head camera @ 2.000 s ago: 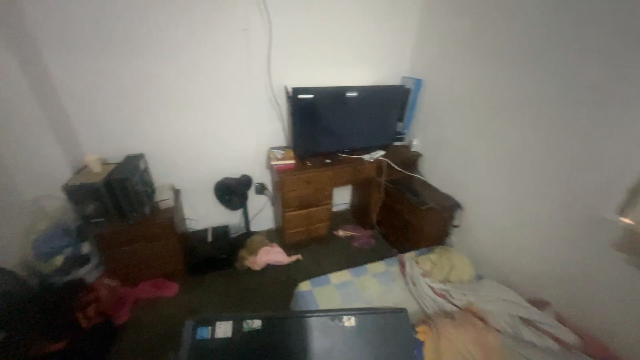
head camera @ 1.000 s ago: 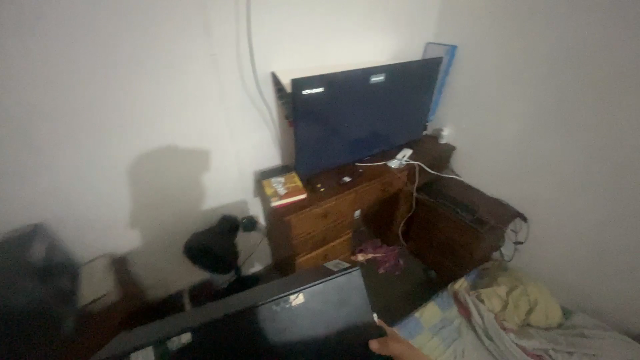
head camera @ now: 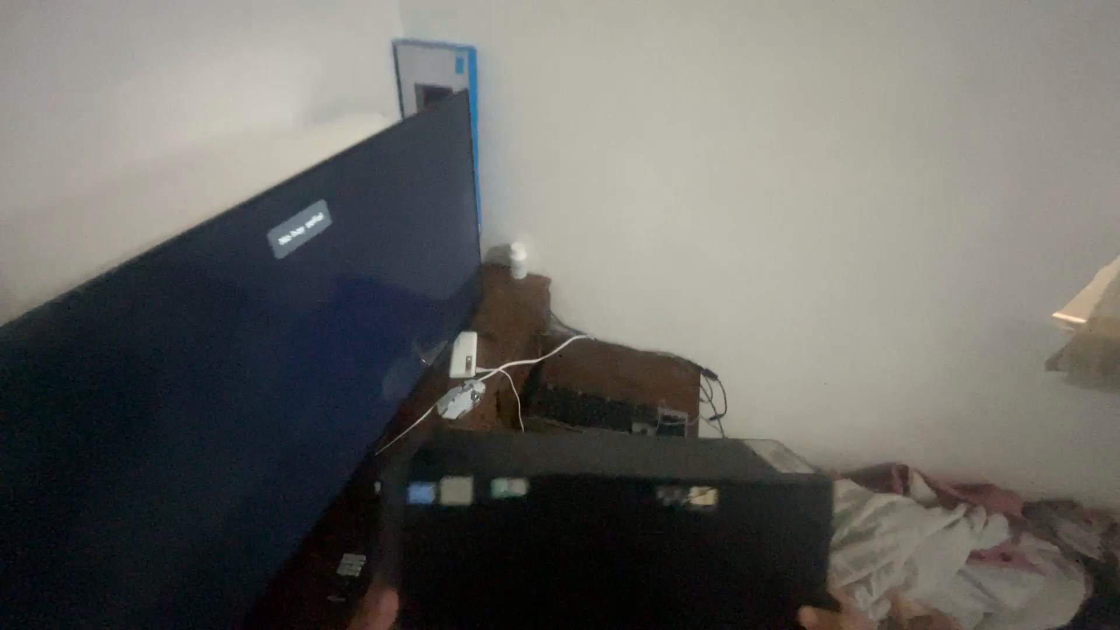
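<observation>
A black box-shaped device with small stickers along its edge, seemingly a computer case [head camera: 612, 542], fills the lower middle of the view. My left hand [head camera: 376, 610] grips its left side, and my right hand [head camera: 831, 612] holds its lower right corner; only some fingers of each show. To the left of the case stands a large flat-screen television [head camera: 289, 350] with a small on-screen message. Between the two, a white power strip or adapter [head camera: 464, 354] with white cables lies on the wooden desk [head camera: 512, 306].
A lower wooden surface [head camera: 621, 372] beside the desk bears a dark keyboard-like thing [head camera: 582, 407] and cables. A small white bottle [head camera: 518, 261] stands near the wall. Behind the television leans a blue-edged box [head camera: 475, 131]. Crumpled bedding [head camera: 954, 551] lies at the lower right.
The view has come much nearer to the television and desk and turned right. The black case has moved along with me; fingers now show at both of its sides.
</observation>
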